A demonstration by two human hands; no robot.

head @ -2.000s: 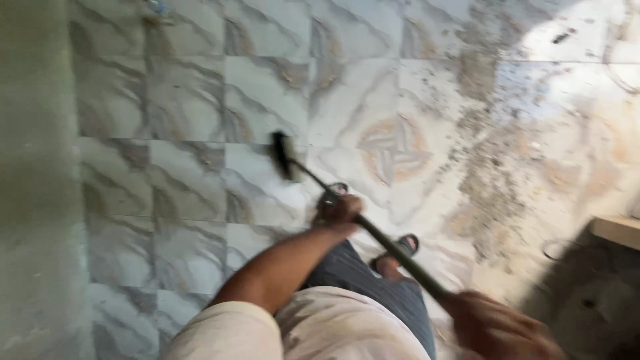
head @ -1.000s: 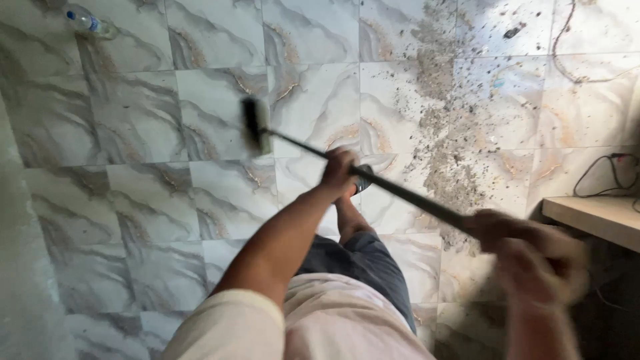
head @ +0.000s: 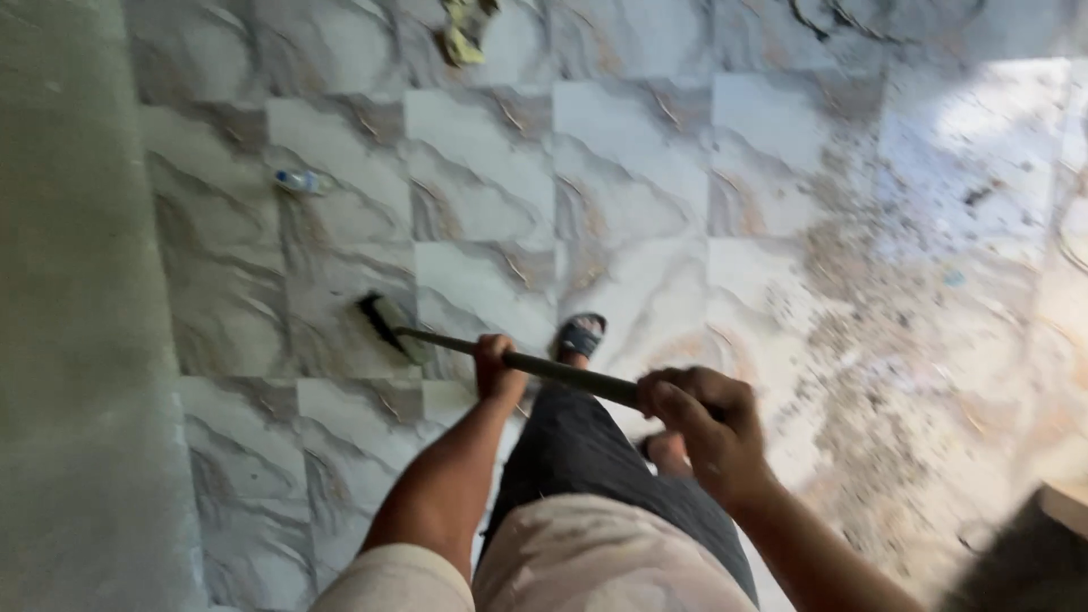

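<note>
A push broom with a dark-bristled head [head: 393, 328] rests on marble-patterned floor tiles, left of my feet. Its long greenish handle [head: 569, 374] runs from the head to the right and toward me. My left hand [head: 497, 365] is closed around the handle's lower part, near the head. Farther up, my right hand [head: 701, 416] grips the handle's end part, which the fingers partly hide. A dark sandal [head: 582, 334] shows on one foot beyond my left hand; the other foot is partly hidden behind my right hand.
Dirt and debris [head: 858, 340] lie scattered over the tiles at right. A plastic bottle [head: 299, 181] lies at upper left, a crumpled yellowish wrapper [head: 467, 32] at the top. A plain wall [head: 76, 340] borders the left side. A wooden board edge [head: 1067, 503] juts in at lower right.
The view has shifted, bringing the yellowish wrapper into sight. My right hand has come in closer to my left hand along the handle. Both hands still hold the broom.
</note>
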